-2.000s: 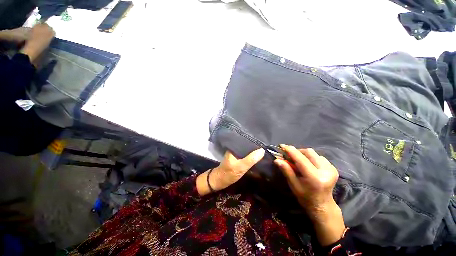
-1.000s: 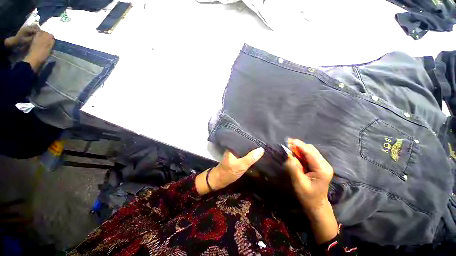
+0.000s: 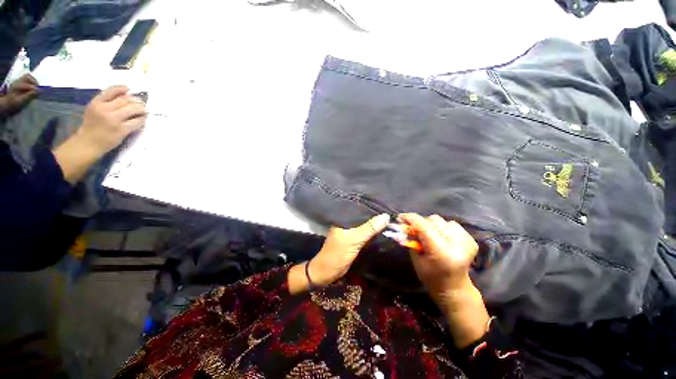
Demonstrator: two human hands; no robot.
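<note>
A dark grey shirt (image 3: 415,148) lies spread over the table edge and toward my lap, its button placket on the far side. A chest pocket (image 3: 550,181) with yellow-green embroidery shows at right. My left hand (image 3: 342,255) pinches the shirt's seam (image 3: 348,194) near the front edge between thumb and finger. My right hand (image 3: 443,255) touches the same spot and holds the orange-handled snips (image 3: 406,238), their short pale blades pointing left. The fingertips of both hands almost meet. Any thread ends are too fine to see.
A white table (image 3: 222,126) runs across the view. At left another person's hand (image 3: 111,122) rests on grey cloth (image 3: 55,118). A dark flat object (image 3: 134,43) lies at the back left. More dark garments (image 3: 656,148) lie at right, and dark cloth hangs below the table.
The view has shifted, so the shirt sits further left and higher. My right hand has come in against my left fingertips with the snips. The other person's hand has moved right along the grey cloth.
</note>
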